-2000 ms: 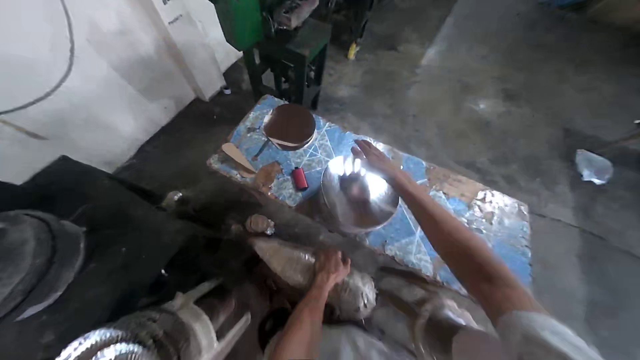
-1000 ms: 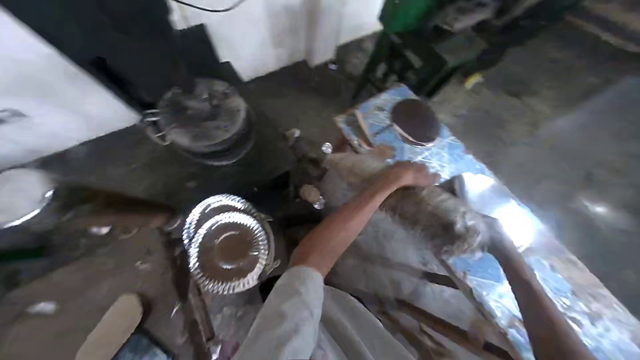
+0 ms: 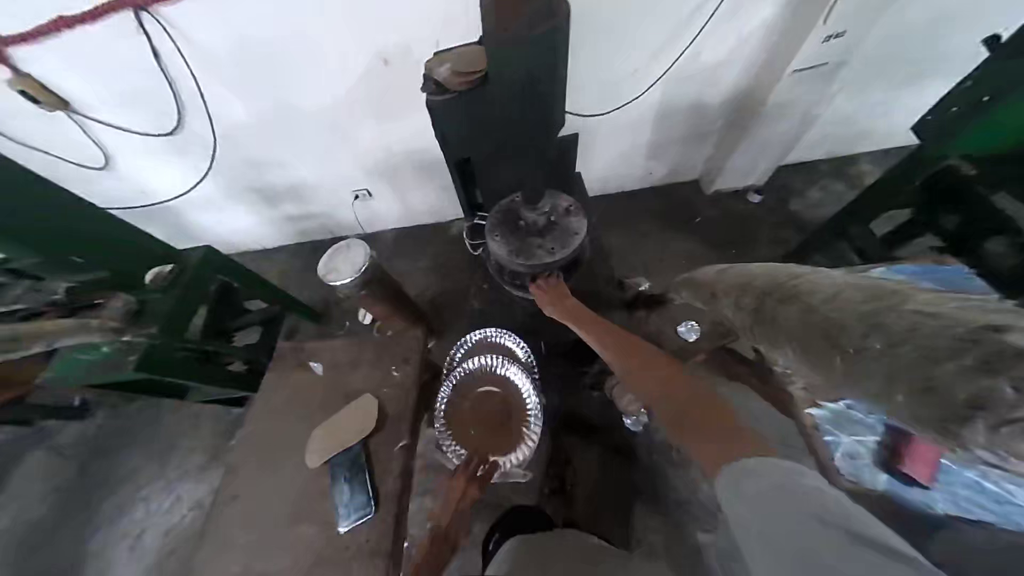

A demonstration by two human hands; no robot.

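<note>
My left hand (image 3: pixel 470 478) is at the near rim of a fluted shiny metal pan (image 3: pixel 526 400), its fingers over the edge; how firmly they hold it is unclear. A second fluted pan (image 3: pixel 490 334) lies partly under the first, farther away. My right arm stretches forward, and my right hand (image 3: pixel 550 290) is at the front of a round metal die (image 3: pixel 536 228) on a dark press. Its fingertips reach the gap below the upper plate and are partly hidden, so whether they hold anything does not show.
A brown board (image 3: pixel 272 480) at left bears an oval flat piece (image 3: pixel 342 430) and a dark rectangular object (image 3: pixel 352 488). Behind it stands a cylinder with a pale round top (image 3: pixel 344 261). A large fuzzy, cloth-like roll (image 3: pixel 848 336) juts in at right, above a blue-patterned table (image 3: pixel 848 448).
The view has swung far left. Both hands have left the table area, where a shiny bowl stood near my right hand. My left hand is now at the pans and my right at the press.
</note>
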